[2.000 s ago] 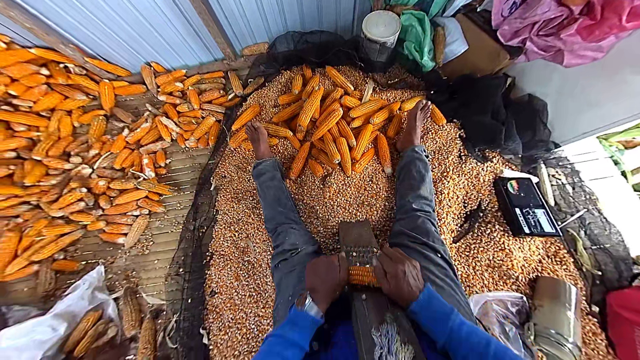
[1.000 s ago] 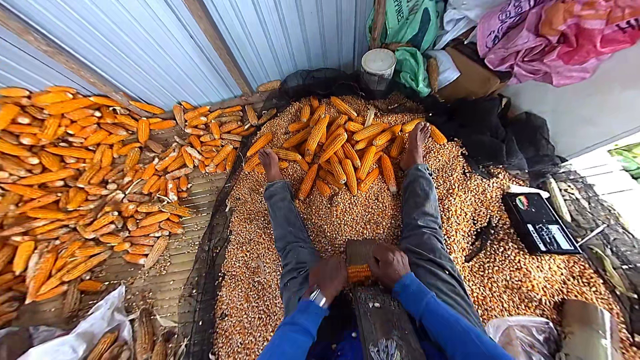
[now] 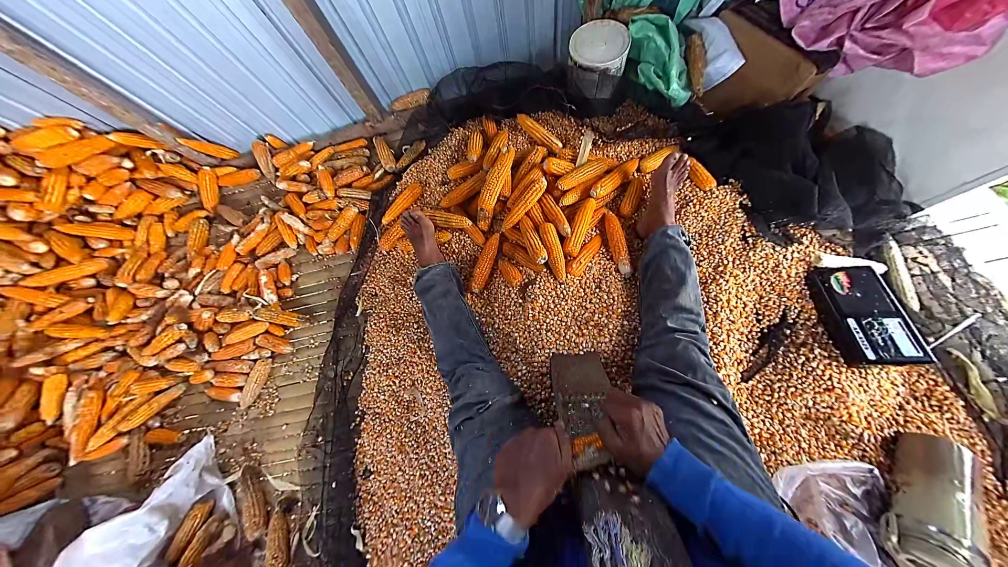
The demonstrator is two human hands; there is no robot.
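Between my legs stands a wooden board [image 3: 580, 378] with a rough, studded face. An ear of corn [image 3: 587, 445] lies across it, its kernels showing between my hands. My left hand [image 3: 533, 472], blurred, with a watch at the wrist, closes on the ear's left end. My right hand [image 3: 632, 431] grips the right end, its fingers curled around it. Loose corn kernels [image 3: 551, 323] spread under and around my legs. A heap of orange corn ears [image 3: 543, 201] rests on the kernels between my bare feet.
Many more corn ears [image 3: 102, 276] cover the slatted floor [image 3: 307, 370] at left. Black netting [image 3: 339, 394] edges the kernels. A white-lidded bucket [image 3: 598, 47] stands by the metal wall. At right are a black radio [image 3: 870, 315], a metal cylinder [image 3: 937, 496] and a plastic bag [image 3: 835, 496].
My hands have stayed at the board, shifting slightly along it, with the ear between them. Less of the ear shows orange between my hands than two seconds ago. The feet rest in the same place.
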